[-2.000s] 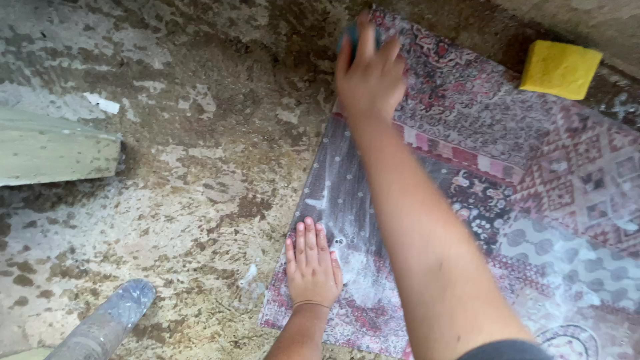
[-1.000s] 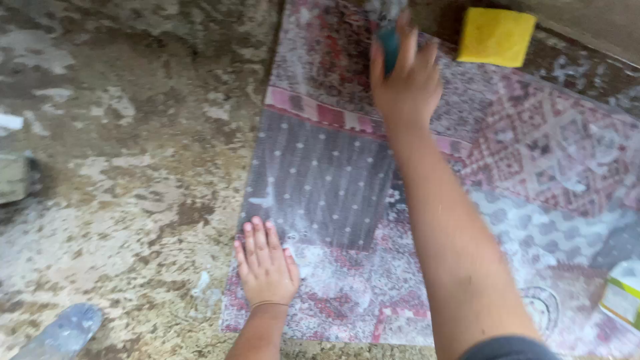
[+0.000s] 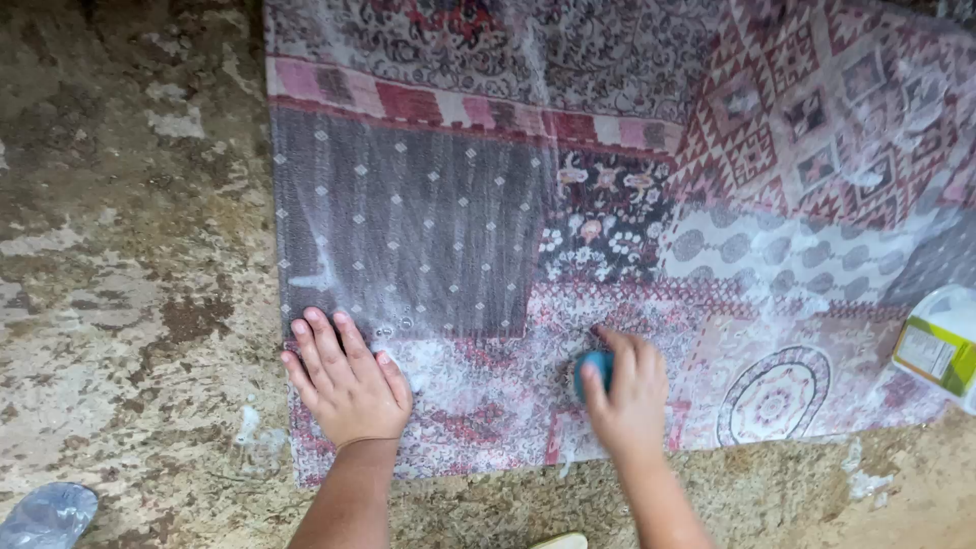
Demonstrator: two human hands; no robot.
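Observation:
A wet patchwork-patterned rug with streaks of white suds lies flat on the floor. My left hand rests palm down near the rug's lower left corner, fingers spread, with nothing in it. To its right, my right hand grips a small blue object against the rug's pink patterned part. Most of that object is under my fingers, so I cannot tell exactly what it is; it may be a brush or scrubber.
A white plastic tub with a green label stands at the right edge of the rug. Mottled, stained concrete floor borders the rug. A bluish rounded object is at the lower left, and a pale rounded edge shows at the bottom.
My right hand has come down from the rug's upper part to its lower part, still holding the blue object. My left hand stays flat. The view has shifted, and the yellow sponge is out of it.

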